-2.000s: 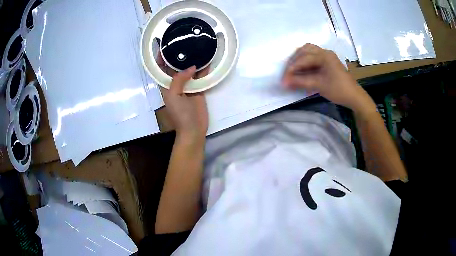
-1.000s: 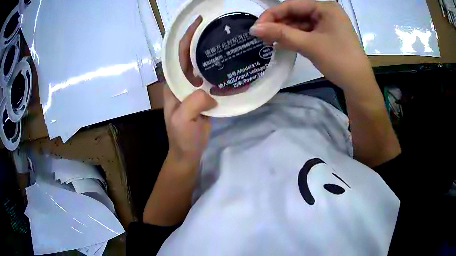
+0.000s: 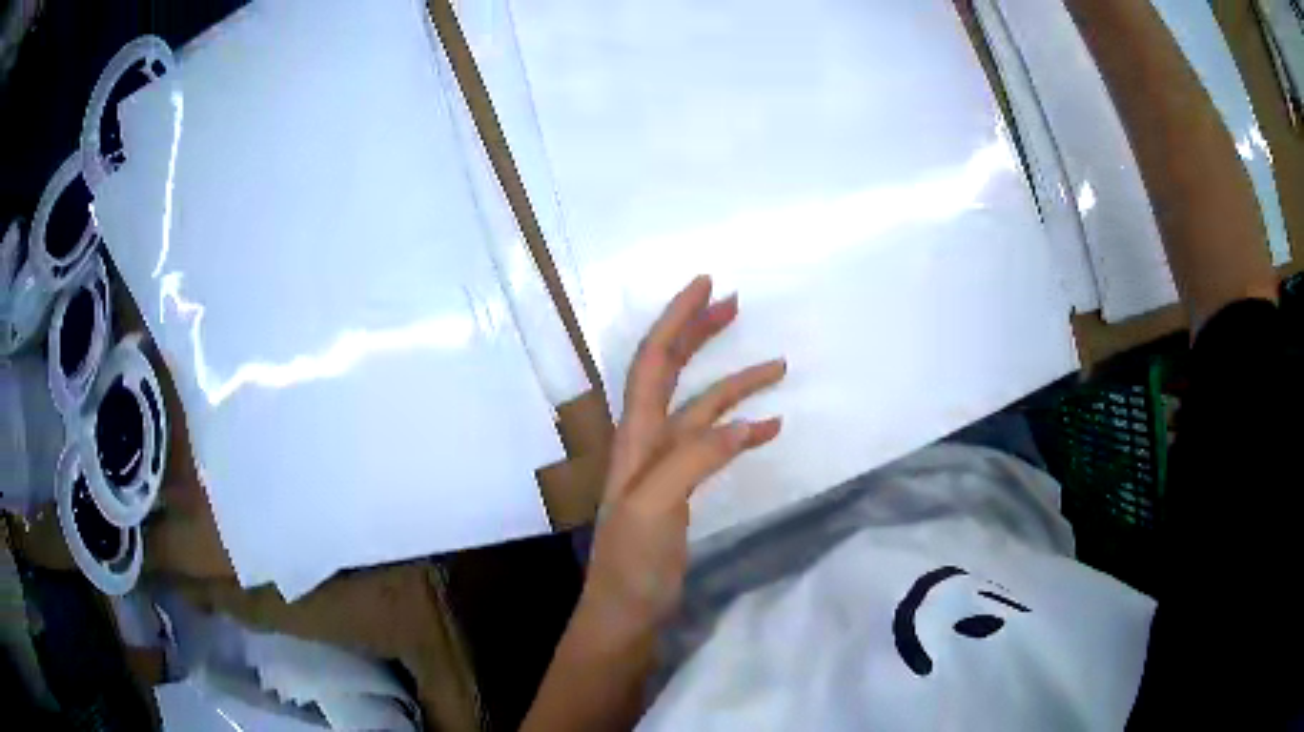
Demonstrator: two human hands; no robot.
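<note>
My left hand (image 3: 679,429) is open and empty over the lower left part of the centre stack of glossy white label sheets (image 3: 858,329), its fingers spread to the right. Whether it touches the sheets I cannot tell. My right forearm (image 3: 1194,172) reaches up past the top edge at the right, over the right stack of sheets (image 3: 1080,186); my right hand is out of the picture. No housing shows in my left hand or on the centre stack.
The left stack of white sheets (image 3: 329,243) lies beside the centre one, with a brown strip between. Several white ring housings (image 3: 126,429) overlap at far left. Crumpled white sheets (image 3: 286,672) lie low at left. A green basket (image 3: 1115,436) is below the table's right edge.
The labelled housing has left my left hand and is out of view. My left hand has opened and moved lower right. My right arm has swung to the upper right, and the view has shifted.
</note>
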